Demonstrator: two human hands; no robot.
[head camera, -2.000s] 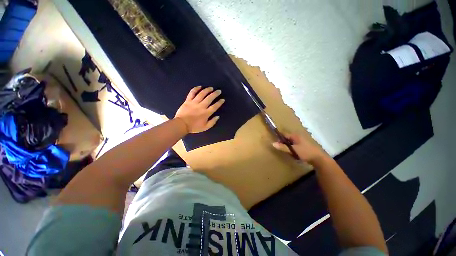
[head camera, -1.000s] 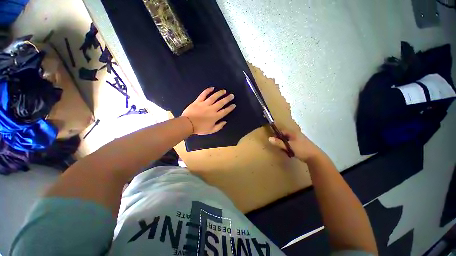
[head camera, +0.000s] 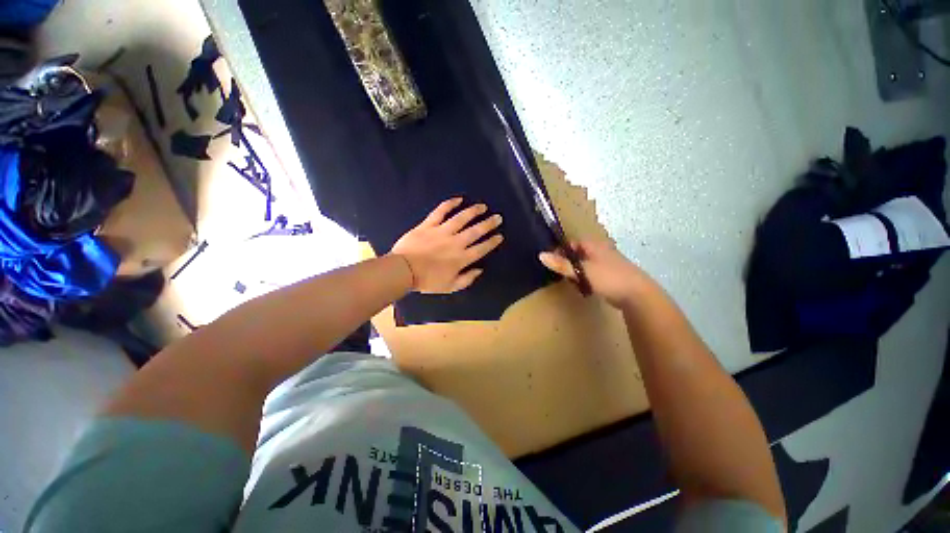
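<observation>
A black cut panel (head camera: 365, 172) lies flat in front of me, over a tan paper sheet (head camera: 521, 375). My left hand (head camera: 450, 250) rests flat on the panel near its lower end, fingers spread, gripping nothing. My right hand (head camera: 596, 273) holds the dark reddish handles of the shears (head camera: 542, 203). The long silver blades point up and away along the panel's right edge. Whether the blades are apart is hard to tell. A shiny gold-brown cloth weight (head camera: 380, 68) lies on the panel at the top.
The pale table (head camera: 625, 94) extends to the right. A black cloth bundle with a white band (head camera: 885, 229) lies at the right. More black cloth (head camera: 807, 390) is at the lower right. Blue and dark cloth (head camera: 63, 198) is heaped at the left, near scattered black scraps (head camera: 245, 156).
My right hand and the shears have moved forward along the panel's right edge. My left hand stays flat on the panel. The camera view has shifted, so the table surroundings sit differently.
</observation>
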